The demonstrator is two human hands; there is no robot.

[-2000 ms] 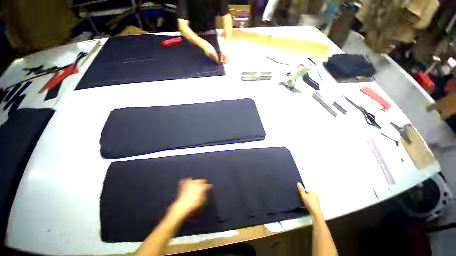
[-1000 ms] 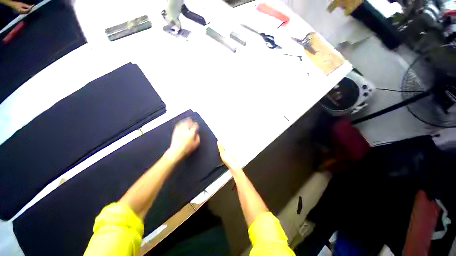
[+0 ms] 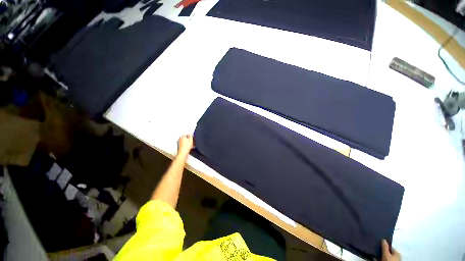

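Observation:
The near stack of dark cut fabric pieces [image 3: 295, 173] lies flat along the table's front edge, with a diagonal crease across its top. My left hand [image 3: 185, 145] is at its left end, fingers at the edge of the cloth. My right hand [image 3: 389, 252] is at its near right corner, partly cut off by the picture's lower edge, its fingertips on the cloth edge. The far stack of cut pieces [image 3: 306, 102] lies just beyond, separated by a narrow white gap.
A wide dark fabric lay [image 3: 301, 18] is at the back. Another dark cloth pile [image 3: 117, 56] hangs over the table's left side. A metal bar weight [image 3: 412, 72] and part of a cutting tool [image 3: 451, 104] are at the right. Scraps lie on the floor at the left.
The view has swung left. My left hand has moved from the stack's right part to its left end. My right hand is still at the right end, now near the picture's edge.

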